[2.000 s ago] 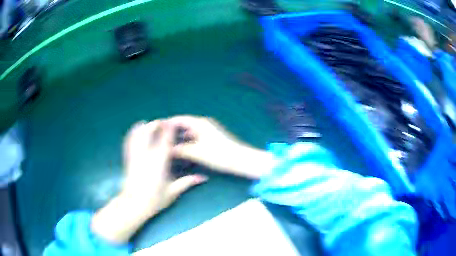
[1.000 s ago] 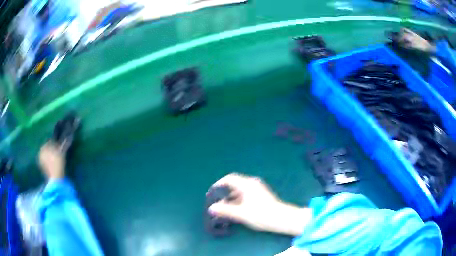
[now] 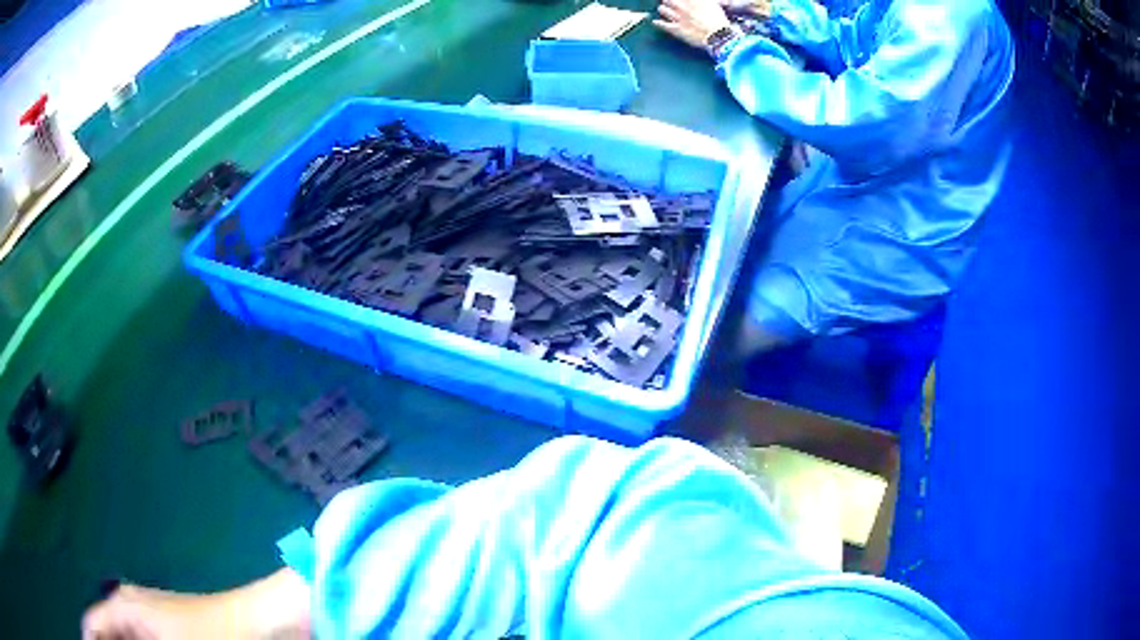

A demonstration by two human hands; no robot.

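Observation:
My right hand (image 3: 150,615) is at the lower left edge, partly cut off, its sleeve crossing the bottom of the picture. A small dark bit shows by its fingers; I cannot tell what it holds. My left hand is out of the picture. Several loose flat black plates (image 3: 323,443) with cut-outs lie on the green bench above my forearm, with a smaller dark piece (image 3: 216,423) to their left. A large blue bin (image 3: 425,363) beyond them is heaped with black plates, some shining white. One black housing (image 3: 41,429) lies at the left edge.
Another dark housing (image 3: 210,190) lies beyond the bin's left end. A small blue bin (image 3: 580,78) stands behind the large one. A person in a blue smock (image 3: 875,150) sits at upper right, hands on the bench. An open cardboard box (image 3: 815,431) is below the bench edge at right.
The view has swung right, so the large bin now sits in the centre. My left hand, which was at a housing on the left, has gone out of the picture.

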